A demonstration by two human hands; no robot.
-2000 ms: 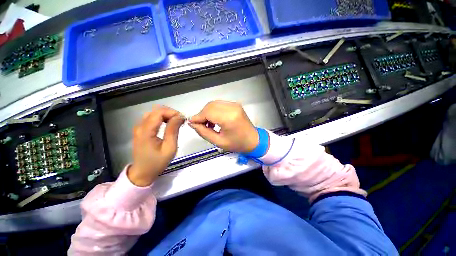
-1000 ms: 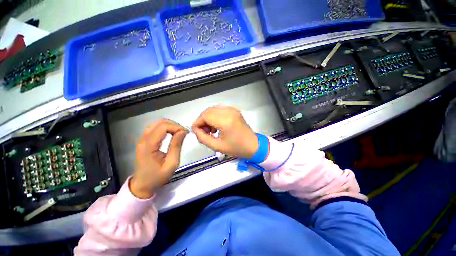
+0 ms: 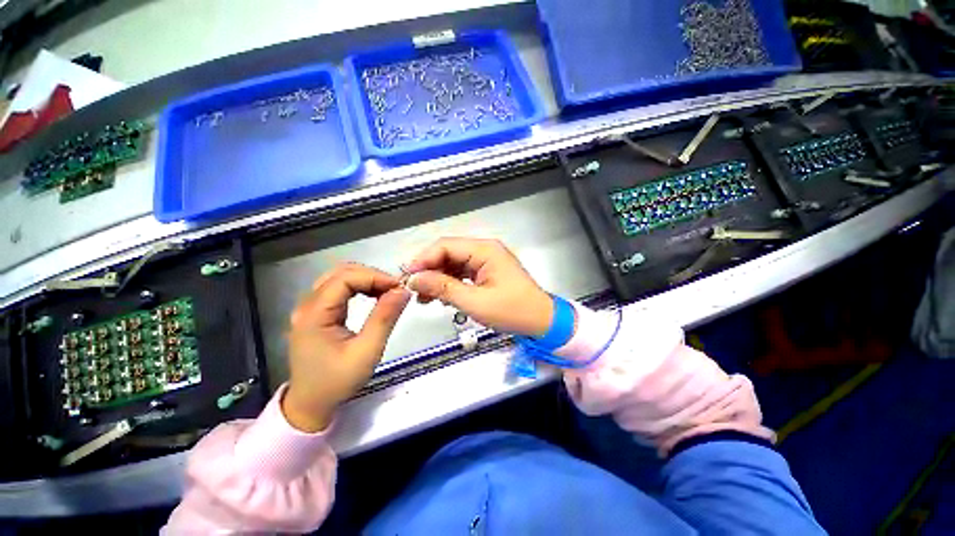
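Note:
My left hand (image 3: 340, 340) and my right hand (image 3: 484, 285) meet at the fingertips above the pale conveyor track (image 3: 513, 228), between two black pallets. A tiny silvery leaded component (image 3: 405, 278) shows between the fingertips, pinched by both hands; its exact shape is too small to tell. A blue strap (image 3: 560, 327) is on my right wrist.
Left black pallet (image 3: 222, 325) holds a squarish green PCB panel (image 3: 128, 356). Right pallet (image 3: 597, 217) holds a green strip panel (image 3: 686, 196); more pallets lie beyond. Blue bins (image 3: 257, 157), (image 3: 448, 99), (image 3: 618, 47) stand behind with loose components. Spare panels (image 3: 89, 157) lie at the left.
The whole view has shifted, with bins and pallets appearing slightly lower and the left ones further right. My fingertips have come closer together and now touch or overlap around the component.

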